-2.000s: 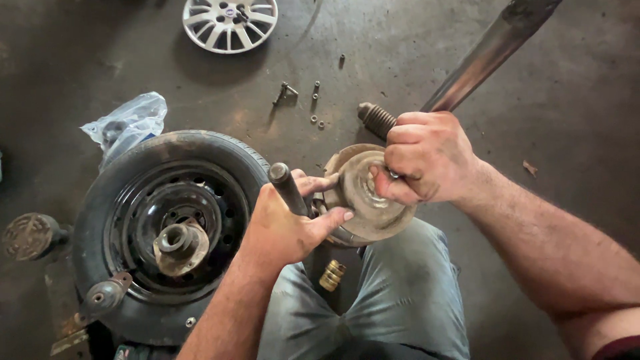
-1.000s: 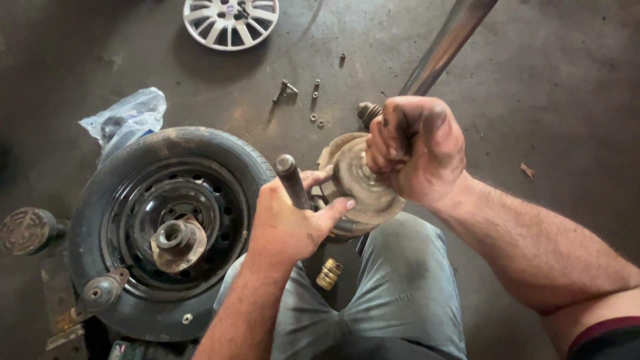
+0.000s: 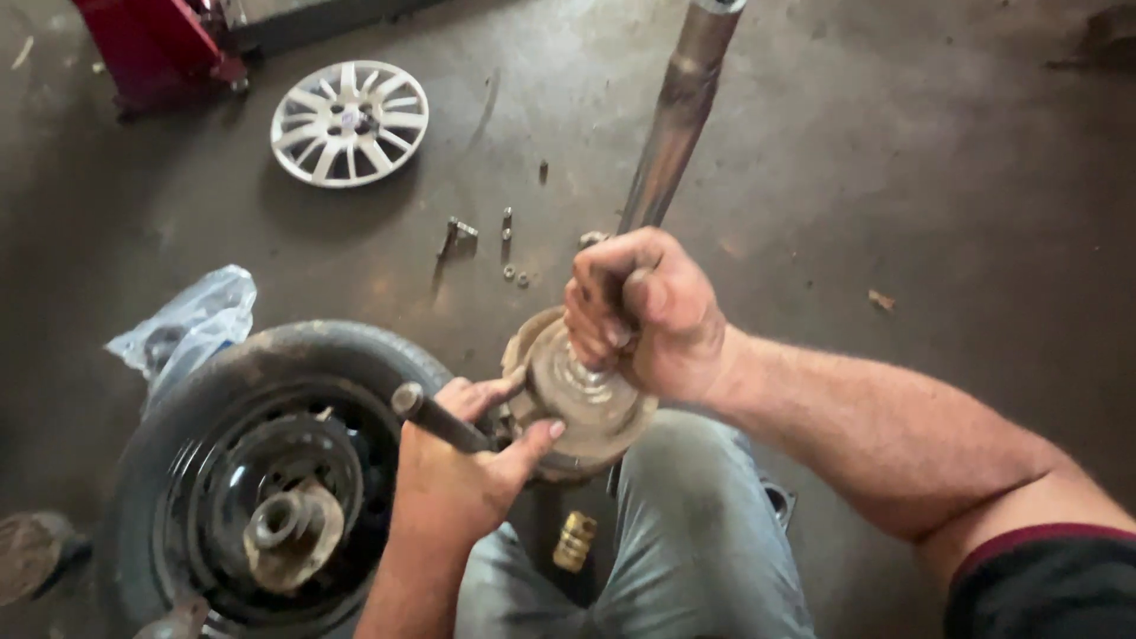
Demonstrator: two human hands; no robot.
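A round, dirty metal part with a domed plate point(image 3: 590, 417), perhaps a strut's spring seat, sits above my knees. My left hand point(image 3: 475, 470) grips its left edge, thumb on the plate; a dark metal rod point(image 3: 444, 422) sticks up between thumb and forefinger. My right hand point(image 3: 652, 315) is closed around the lower end of a long metal tube point(image 3: 679, 124) that rises toward the top of the view. What lies inside the fist, against the plate's centre, is hidden.
On the left lies a tire on a black steel wheel point(image 3: 355, 346), with a metal hub part point(image 3: 293, 537) on it. Beyond are a plastic bag point(image 3: 200, 311), a silver wheel cover point(image 3: 351, 124), bolts and nuts point(image 3: 457, 232) and a red stand point(image 3: 155, 53). A brass-coloured part point(image 3: 575, 541) is between my legs.
The long tube has swung more upright, and my right hand has gone from the plate's centre to a fist around its lower end. My left hand keeps its hold. The view has tilted up.
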